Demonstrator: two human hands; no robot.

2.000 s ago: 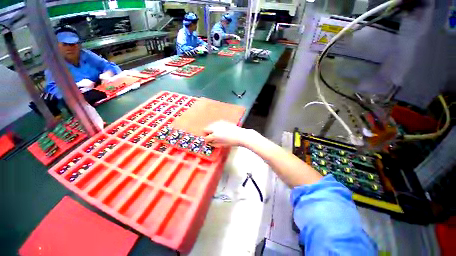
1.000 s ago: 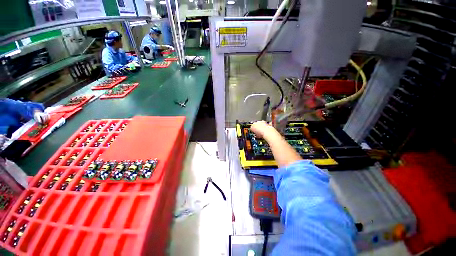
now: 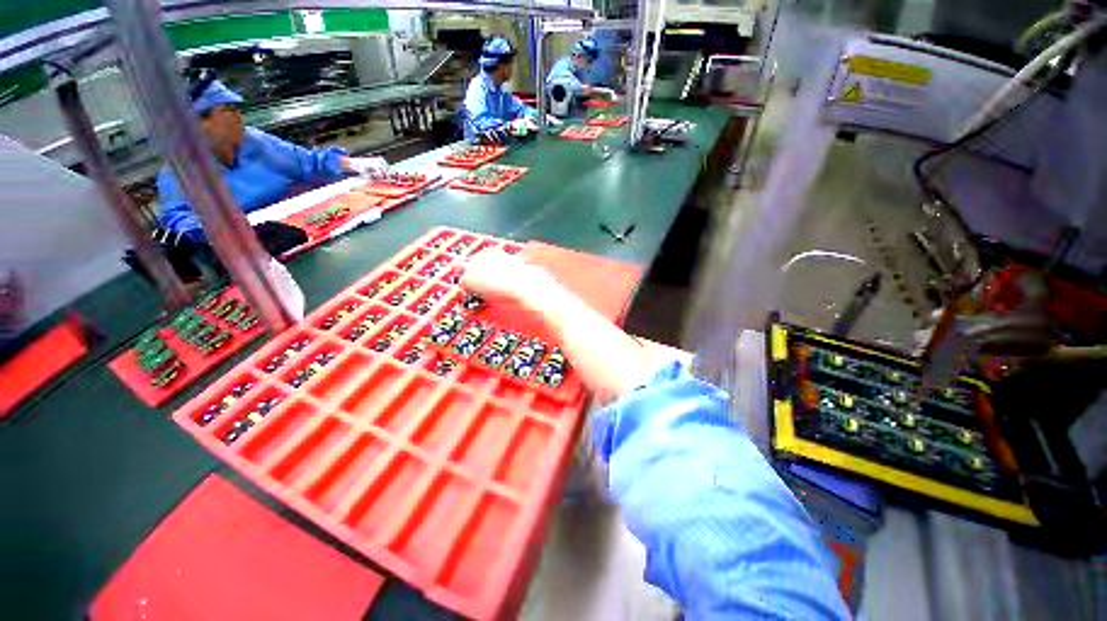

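My right hand (image 3: 500, 279) reaches over the plain red sheet (image 3: 595, 277), fingers closed on a small circuit board (image 3: 471, 300) at the sheet's left part; the fingers partly hide it. Just below is a row of several circuit boards (image 3: 524, 359) along the sheet's front edge. The sheet lies on the red compartment tray (image 3: 401, 449). The tray's far and left pockets hold boards, while several near pockets are empty. My left hand is not in view.
The black fixture with yellow edge (image 3: 898, 419) holds green boards at right, under the blurred machine head. A loose red sheet (image 3: 237, 558) lies at the lower left. A post (image 3: 200, 158) stands at left. Small pliers-like tool (image 3: 617, 232) lies on the green bench. Several people sit beyond.
My right hand has moved from the fixture back left to the sheet, where a board now shows at its fingers behind the front row. The view has turned left.
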